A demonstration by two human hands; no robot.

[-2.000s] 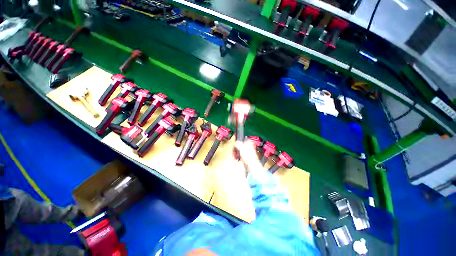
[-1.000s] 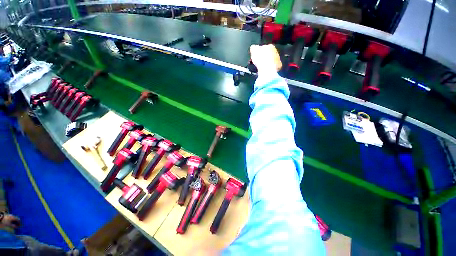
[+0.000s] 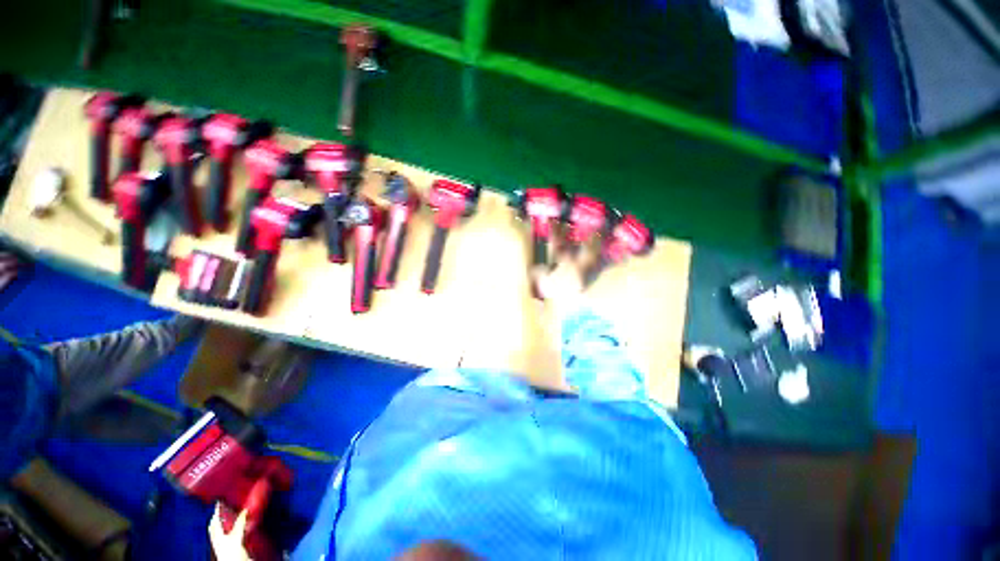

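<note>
My right hand (image 3: 561, 283), blurred, is over the cardboard at the handle ends of two red-and-black tools (image 3: 543, 205) (image 3: 588, 217). I cannot tell whether it grips one. A third such tool (image 3: 628, 237) lies just right of them. My left hand (image 3: 228, 535), partly cut off at the lower left, is closed around the red grip of another red-and-black tool (image 3: 208, 460), held off the bench near my body. Its head has white lettering and a pale strip along one edge.
Several red-and-black tools (image 3: 447, 208) lie on the cardboard (image 3: 488, 329) to the left. One stands apart behind (image 3: 356, 66). Silver pieces (image 3: 792, 316) and a white wad (image 3: 794, 384) lie right. Another person's sleeve (image 3: 121, 348) and a carton (image 3: 236, 378) are lower left.
My right hand has come down from the upper shelf to the tools on the cardboard. The view has tilted down, bringing the left-hand tool back into the picture.
</note>
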